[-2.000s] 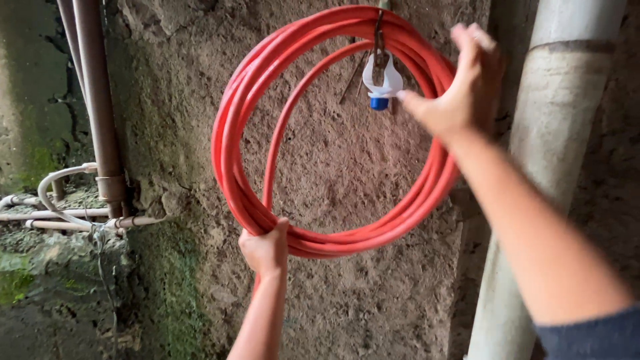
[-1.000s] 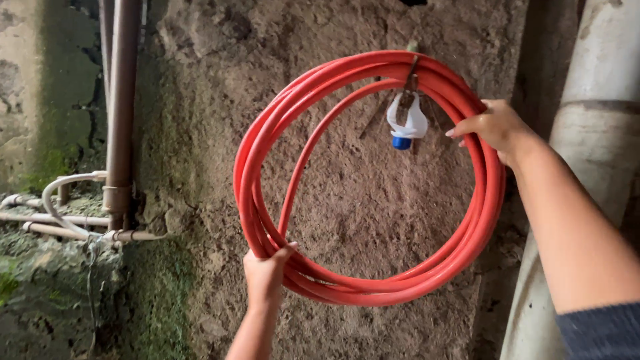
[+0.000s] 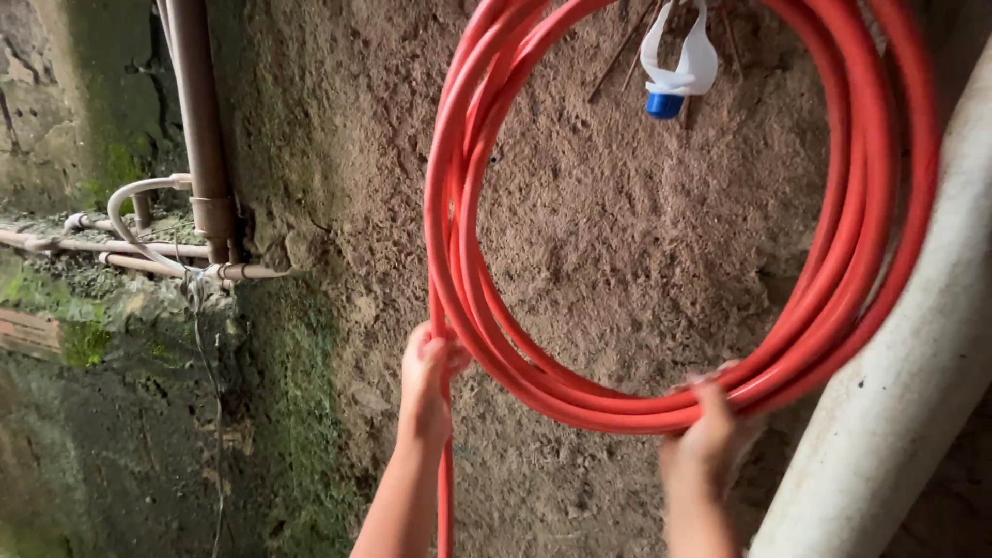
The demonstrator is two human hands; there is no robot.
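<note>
A coiled red hose hangs in large loops against a rough wall, its top cut off by the frame. My left hand grips a single strand that runs down at the coil's lower left and leaves the frame at the bottom. At the coil's bottom, right of centre, my right hand is closed round the bundled loops, slightly blurred. Inside the ring, near its top, hangs a white plastic piece with a blue cap; what it hangs from is mostly out of view.
A thick pale pipe slants down the right side. On the left, a brown vertical pipe meets thin horizontal pipes above a mossy ledge, with a loose wire hanging below. Thin rusty rods lie near the white piece.
My right hand has moved from the coil's upper right side down to its bottom. My left hand now holds a separate strand at the left, instead of the bundled loops. The coil appears larger in view.
</note>
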